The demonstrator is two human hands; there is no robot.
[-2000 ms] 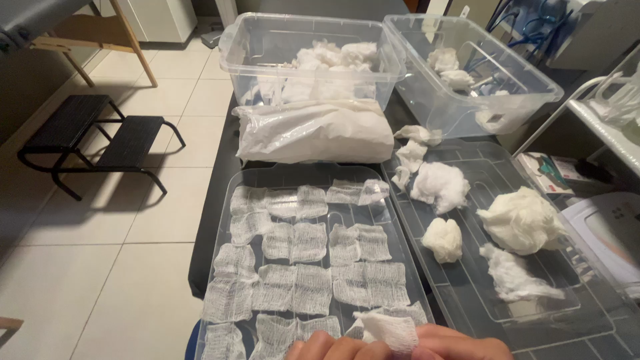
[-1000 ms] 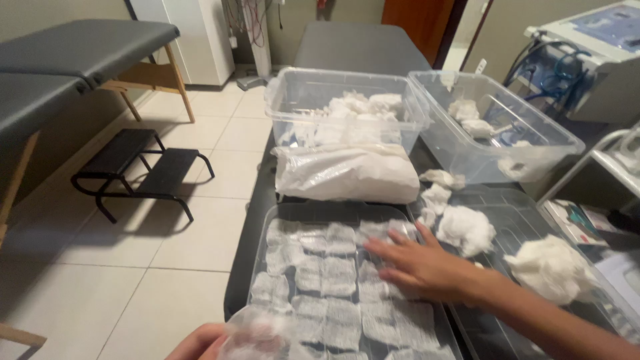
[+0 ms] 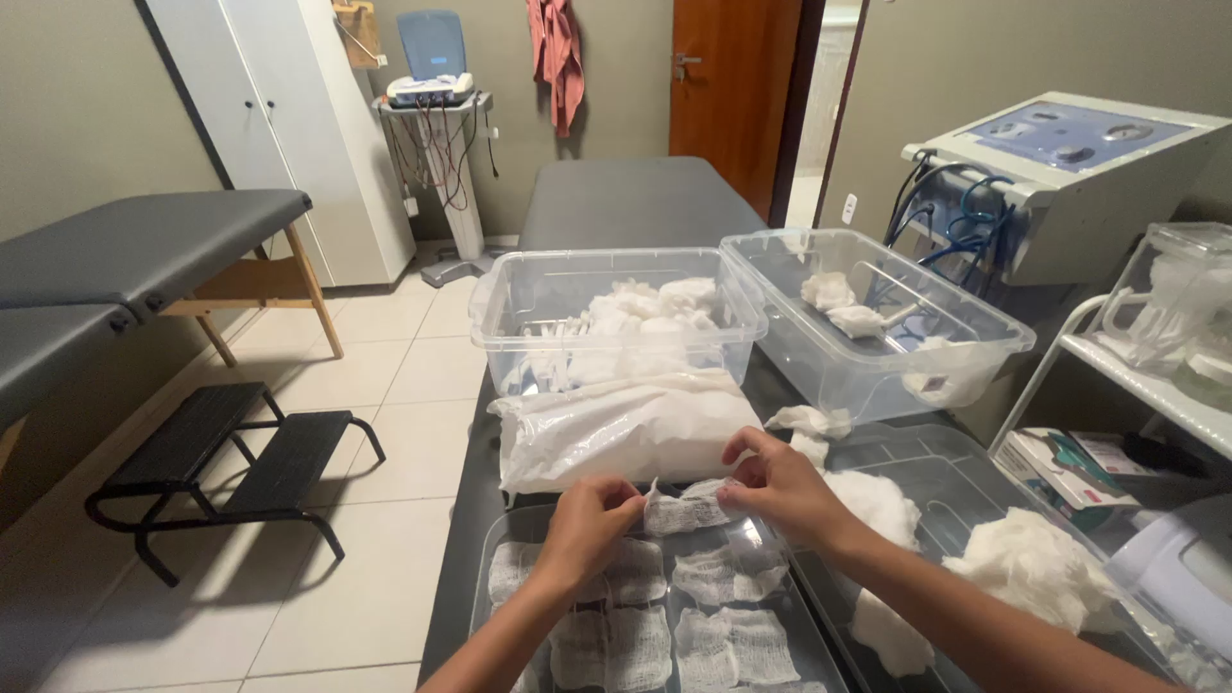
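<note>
My left hand [image 3: 589, 527] and my right hand [image 3: 778, 486] pinch the two ends of a small piece of white gauze [image 3: 689, 508], held over the far edge of a clear plastic lid [image 3: 489, 539]. Flat gauze pads [image 3: 612, 645] lie in rows on that lid below my hands. Just beyond my fingers rests a white roll in a clear plastic wrapper [image 3: 626, 433]. To the right, partly behind my right forearm, tufts of cotton wool [image 3: 1035, 568] sit on a second clear lid [image 3: 948, 452].
Behind the roll stand a clear bin [image 3: 616, 339] with cotton and gauze and another clear bin [image 3: 866, 371] with a few tufts. A black step stool [image 3: 279, 462] is on the floor at left. A white cart [image 3: 1145, 375] stands at right, below a machine with hoses [image 3: 1068, 183].
My left hand has moved up to the far edge of the lid, where both hands now hold one gauze piece. My right hand no longer lies over the rows. The view has tilted up.
</note>
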